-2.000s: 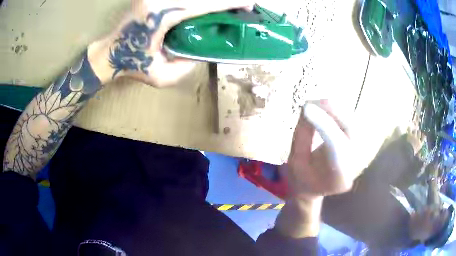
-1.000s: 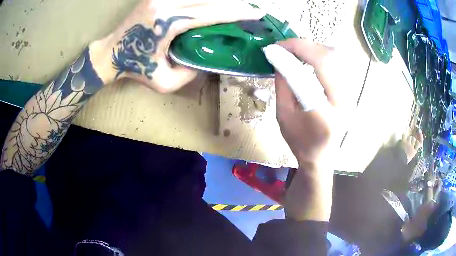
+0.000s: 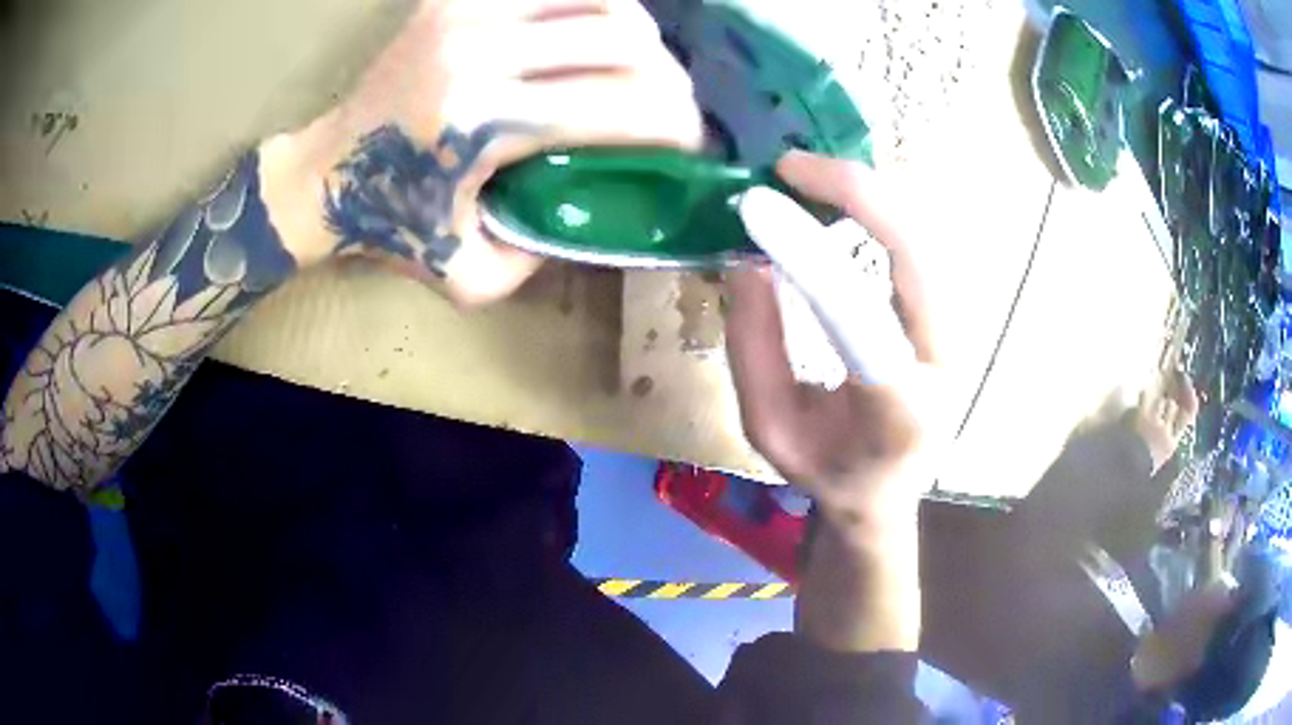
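A glossy green housing (image 3: 624,201) with a pale rim is held up over the bench, its inside turned partly toward me, with a dark grey insert (image 3: 744,85) behind. My left hand (image 3: 553,85) grips it from the left and top. My right hand (image 3: 836,340) is at its right end, with the white-sleeved index fingertip (image 3: 794,241) at the shell's side and the thumb at its edge. Whether a small part is between the fingers cannot be told. The stained board (image 3: 666,340) lies below, partly hidden by the housing and my right hand.
Tiny silver pieces (image 3: 914,57) are scattered on the cardboard cover (image 3: 978,312). Another green housing (image 3: 1074,99) lies at the upper right, beside massed dark shells (image 3: 1219,213). A co-worker's hand (image 3: 1165,418) is at the right. A red stool (image 3: 730,521) stands below the bench edge.
The housing has tilted, showing more of its dark grey insert. My right hand came from over the board to the housing's right end and stays there. My left hand has turned with the housing.
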